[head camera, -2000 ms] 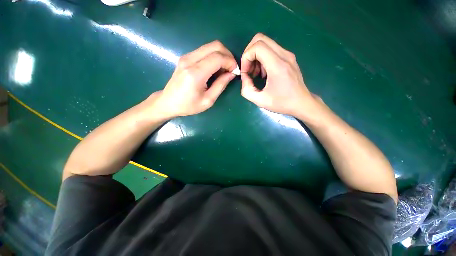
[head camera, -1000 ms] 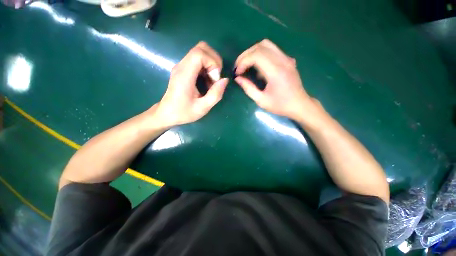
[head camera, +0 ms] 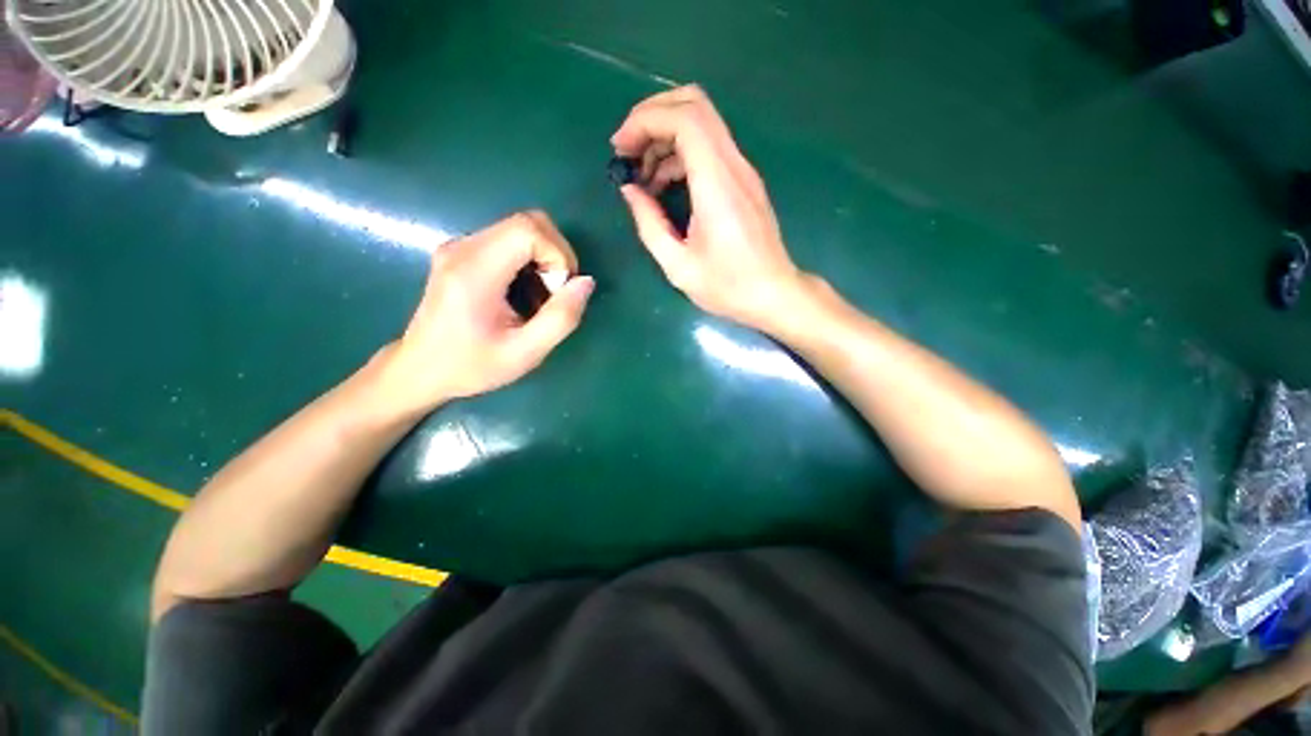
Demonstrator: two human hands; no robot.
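Observation:
My right hand [head camera: 719, 216] holds a small round black part [head camera: 623, 170] between thumb and fingertips, above the glossy green tabletop [head camera: 618, 446]. The part's details are too small to tell. My left hand [head camera: 496, 302] is to the left and nearer to me, curled, with thumb and index fingertip close together. A small white patch [head camera: 555, 279] shows at its fingertips; I cannot tell if it is a held part or a finger covering. The inside of the left hand is hidden in shadow. The hands are apart.
A cream fan [head camera: 273, 104] stands at upper left, with a small black stick-like item [head camera: 338, 137] beside it. Clear plastic bags of parts [head camera: 1147, 554] lie at lower right, near a blue bin [head camera: 1284, 623]. Another person's arm [head camera: 1236, 700] shows at the lower right edge. A dark object [head camera: 1287, 270] lies at far right.
The hands have moved apart: my right hand up with the black part, my left hand down and left. More of the fan shows, and another person's arm has appeared at lower right.

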